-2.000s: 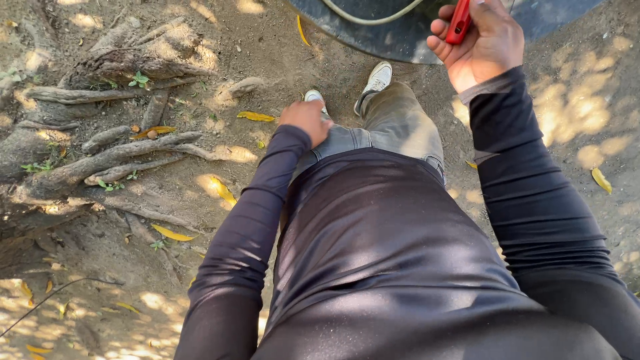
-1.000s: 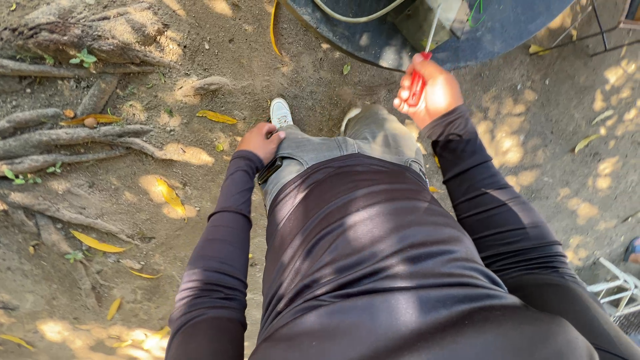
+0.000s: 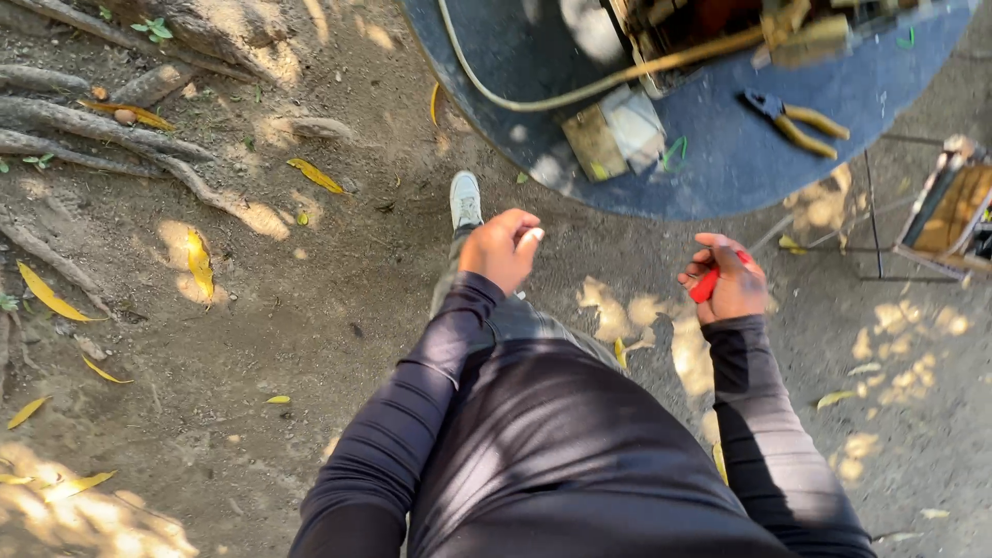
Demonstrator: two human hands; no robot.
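Observation:
My right hand (image 3: pixel 726 280) is closed round the red handle of a screwdriver (image 3: pixel 707 285), its thin shaft pointing up and right, beyond the round table's near edge. In front of my body, above the thigh, my left hand (image 3: pixel 505 246) hangs with curled fingers and nothing seen in it. On the dark round table (image 3: pixel 697 178) lie pliers with yellow handles (image 3: pixel 811 122), a pale cable (image 3: pixel 542 104), small flat pieces (image 3: pixel 614 132) and a green strip (image 3: pixel 676 153). An opened device or box (image 3: pixel 697 31) with a worn interior stands at the top, cut off by the frame.
Tree roots (image 3: pixel 116 132) spread over the dirt ground at the left, with yellow leaves (image 3: pixel 200 263) scattered about. Right of the table stands a thin metal frame (image 3: pixel 876 217) beside a box-like object (image 3: pixel 949 205) holding things. My white shoe (image 3: pixel 465 199) is below the table's left side.
The view has shifted, and more of the table, with pliers and the opened device, now shows. My left hand has come off my thigh. The screwdriver has stayed in my right hand.

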